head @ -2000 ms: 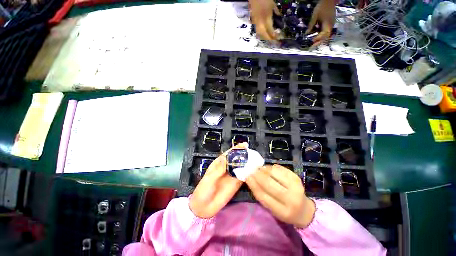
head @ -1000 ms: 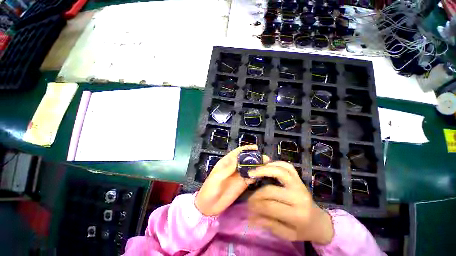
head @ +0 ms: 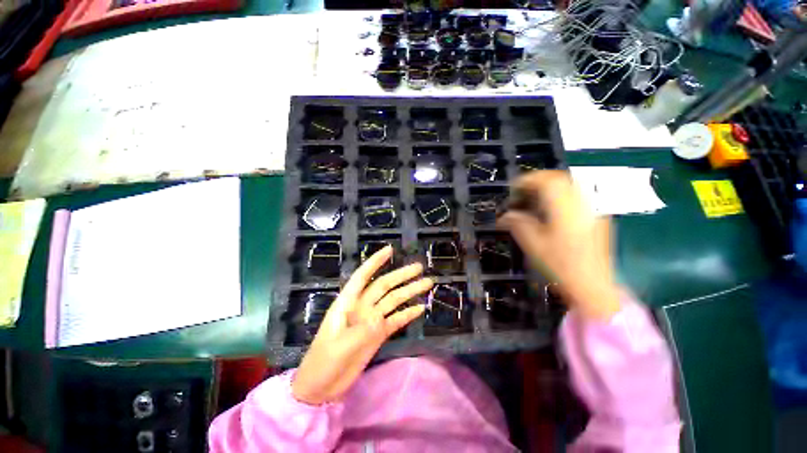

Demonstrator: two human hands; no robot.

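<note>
The black foam tray [head: 281,265] lies before me, with dark watch heads [head: 434,211] in most pockets; thin yellow lines show on many. One in the third row's left pocket [head: 322,212] is bright. My left hand [head: 363,318] is open and empty, fingers apart, over the tray's lower middle. My right hand [head: 566,239] is blurred over the tray's right column, around the third row. Its fingertips are closed on a dark, blurred thing that looks like a watch head. The hand hides the pockets beneath it. The white cloth cannot be seen.
A record sheet [head: 155,261] and a yellow slip [head: 16,257] lie left. Rows of dark units [head: 447,71] and tangled cables [head: 611,44] are at the back. White paper [head: 615,190], a tape roll [head: 693,141] and another black tray [head: 770,150] are right. A lower tray [head: 97,403] is bottom left.
My left hand has let go of the watch head and opened. My right hand has moved right and away from it. The view has shifted, so the tray sits further left.
</note>
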